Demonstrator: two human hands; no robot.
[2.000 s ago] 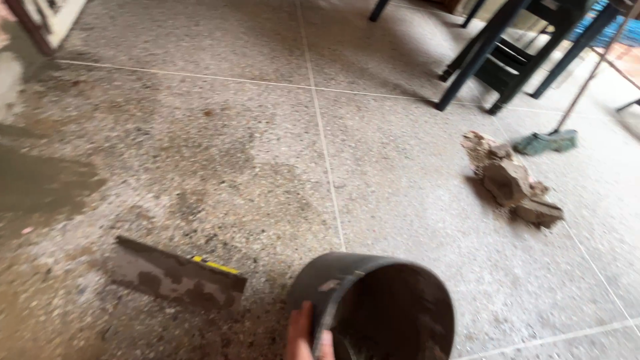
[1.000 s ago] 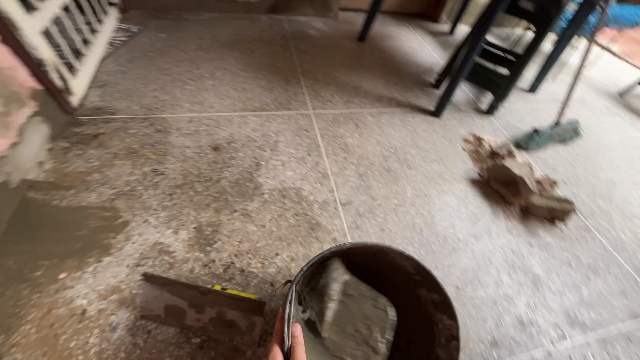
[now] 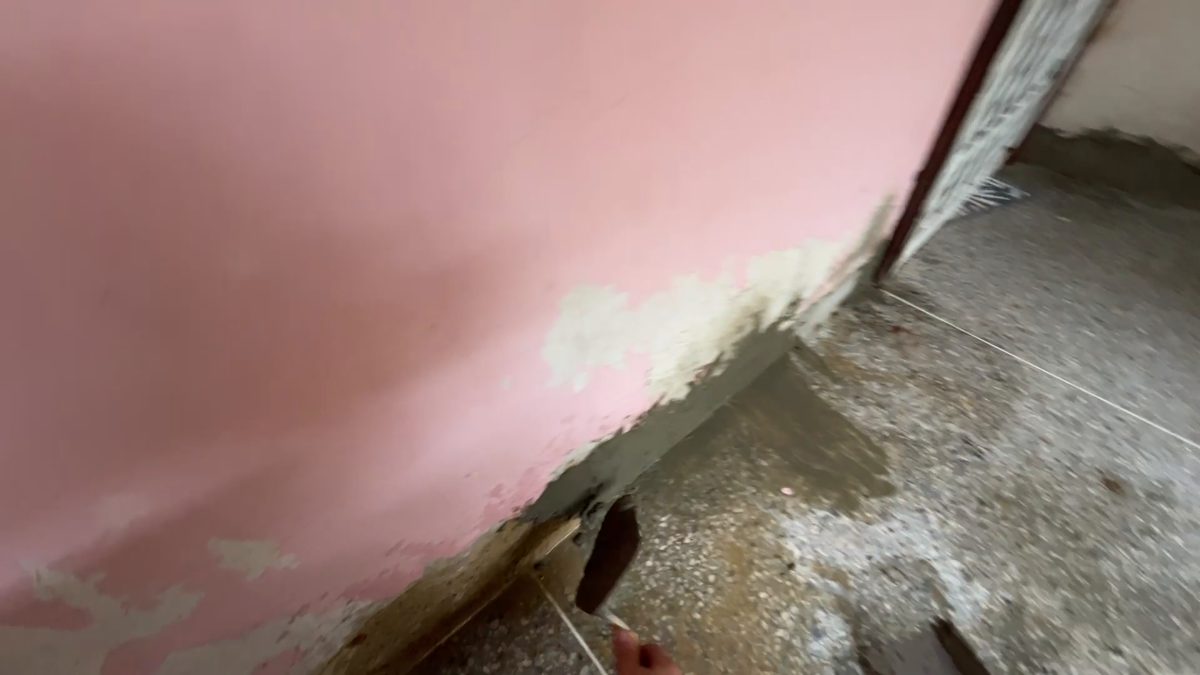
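Observation:
At the bottom edge, a hand, which looks like my right hand (image 3: 645, 653), grips the handle of a trowel (image 3: 609, 555). The trowel's dark blade stands near the foot of the pink wall (image 3: 375, 234), beside the end of a strip of wet grey mortar (image 3: 694, 412). Left of the blade, the wall's base is bare and brownish. A smear of wet mortar (image 3: 816, 431) lies on the speckled floor. Part of a flat, mortar-stained board or plate (image 3: 923, 649) shows at the bottom. My left hand is out of view.
A white metal grille door (image 3: 1008, 103) with a dark red frame (image 3: 947, 141) stands at the upper right. Beyond it, grey mortar (image 3: 1116, 159) runs along another wall's base. Paint is peeling low on the pink wall.
The view has swung left to the pink wall. The black bucket that a hand held at its rim has left the view, and a trowel held in a hand now shows.

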